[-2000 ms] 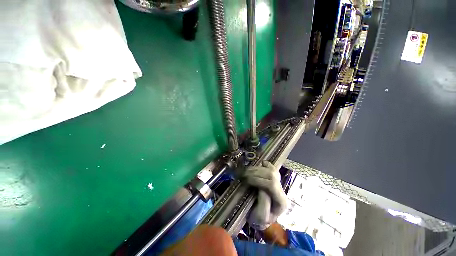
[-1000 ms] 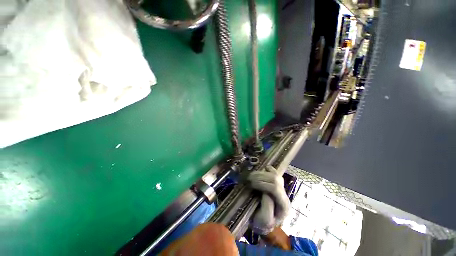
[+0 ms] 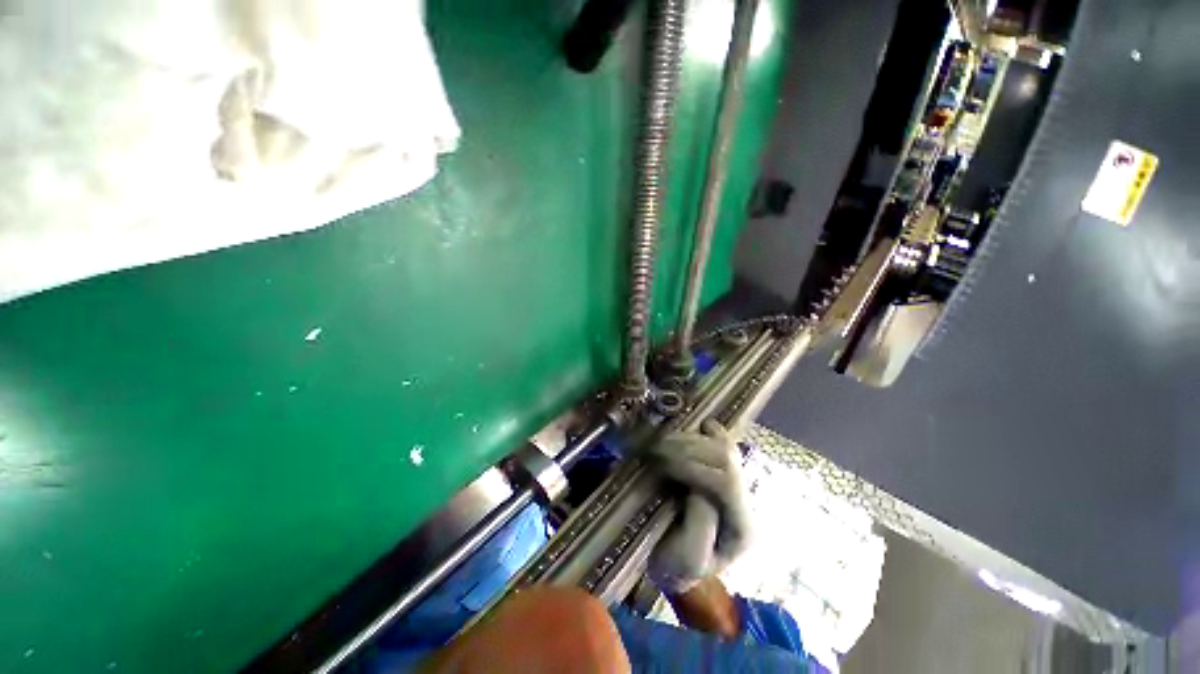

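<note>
The conveyor rail runs diagonally from the bottom centre up to the machine opening, with dark chain links along its grooves. My right hand, in a light grey glove, is curled over the outer side of the rail, just below the joint with the rods. Its fingertips are blurred and partly hidden, and no separate object shows in it. A bare wrist and blue sleeve are below it. My left hand is not in view. A ridged rod and a smooth shaft cross the green surface to the rail.
A crumpled white cloth lies on the green surface at the upper left. A dark grey machine cabinet stands at the right. Another shiny rod with a collar runs beside the rail. A skin-coloured blurred shape covers the bottom centre.
The camera view has shifted, so the cloth and rods sit further right and the curved metal ring has left the top edge. My right hand stays on about the same part of the rail.
</note>
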